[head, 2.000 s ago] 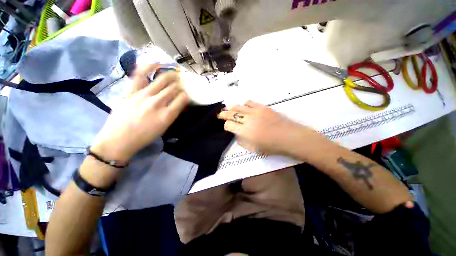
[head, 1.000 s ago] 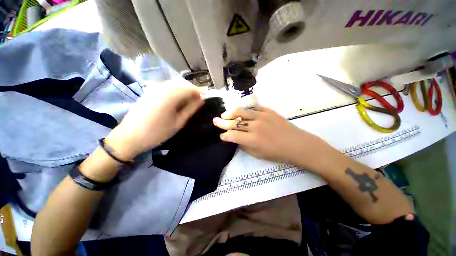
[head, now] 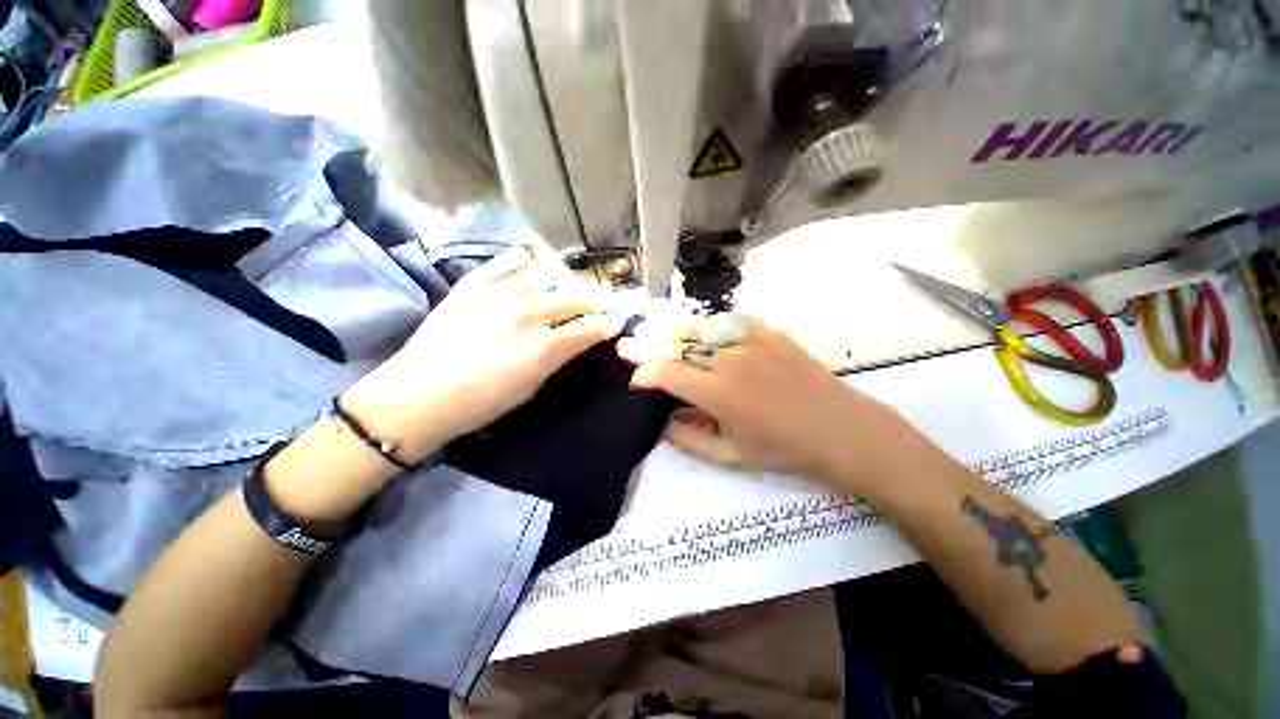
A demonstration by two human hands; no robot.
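The grey garment panel (head: 155, 351) with black strips lies spread on the left of the table. A black garment panel (head: 562, 450) runs from under my hands to the table's front edge. My left hand (head: 512, 337) presses on the cloth, its fingertips just left of the presser foot. My right hand (head: 744, 393) has its fingertips on the black cloth's edge, close to the left fingertips. The presser foot and needle (head: 681, 295) are partly hidden by glare and fingers. The lockstitch machine head (head: 898, 127) stands above.
Fabric shears (head: 1060, 351) with red and yellow loops lie right of the needle. Second scissors (head: 1204, 326) lie farther right. A printed ruler scale (head: 842, 509) runs along the front edge. A lime-green tray (head: 98, 59) is at far left. Yellow tape (head: 14, 632) is at lower left.
My left hand has moved right, from over the grey cloth to beside the presser foot. The fingertips of both hands have come together there, and the black cloth's edge has moved towards the foot.
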